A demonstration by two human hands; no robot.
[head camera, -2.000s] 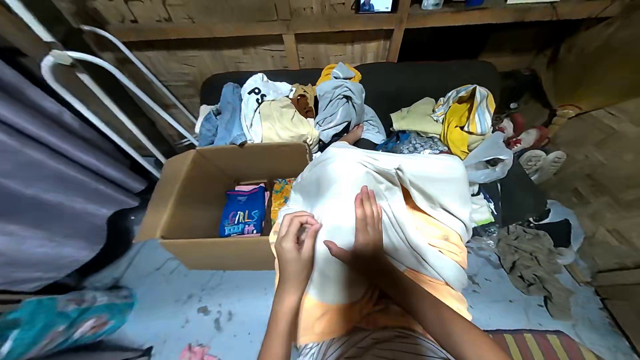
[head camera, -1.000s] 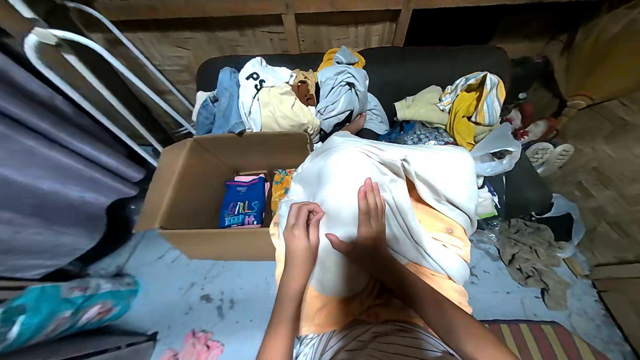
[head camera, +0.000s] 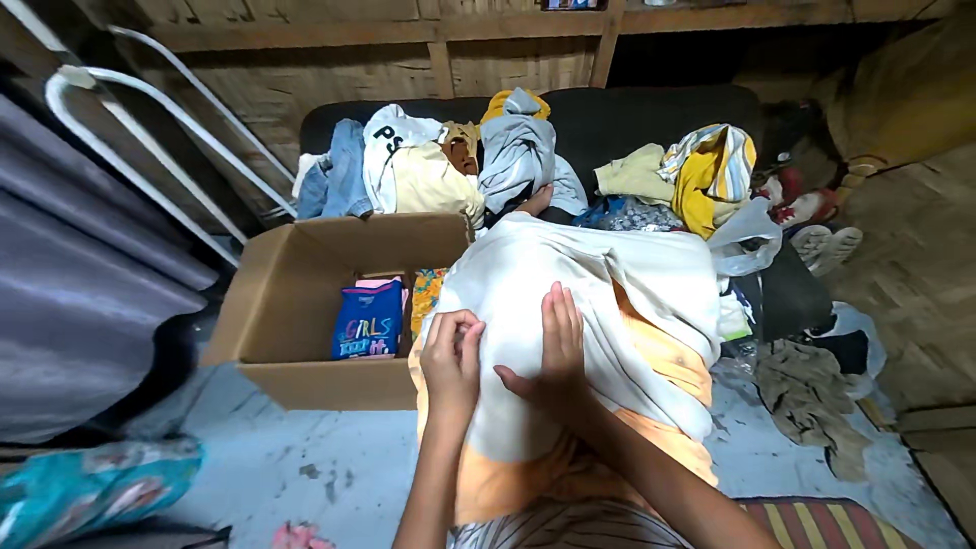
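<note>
A white and peach cloth [head camera: 526, 267] lies spread over my lap. My left hand [head camera: 451, 354] rests at its left side, fingers curled with the thumb near the index finger; whether it pinches a bit of the cloth cannot be told. My right hand [head camera: 557, 347] lies on the cloth's middle, fingers extended and thumb out, holding nothing. An open cardboard box [head camera: 328, 385] stands left of the cloth. Inside it are a folded blue garment with colourful lettering [head camera: 369, 320] and a yellow patterned cloth [head camera: 427, 296].
Heaped clothes [head camera: 435, 179] lie on a black sofa [head camera: 648, 114] behind, with more garments [head camera: 705, 179] and a plastic bag [head camera: 747, 232] to the right. White metal rails [head camera: 175, 107] rise at left. A brown cloth [head camera: 808, 404] lies on the floor at right.
</note>
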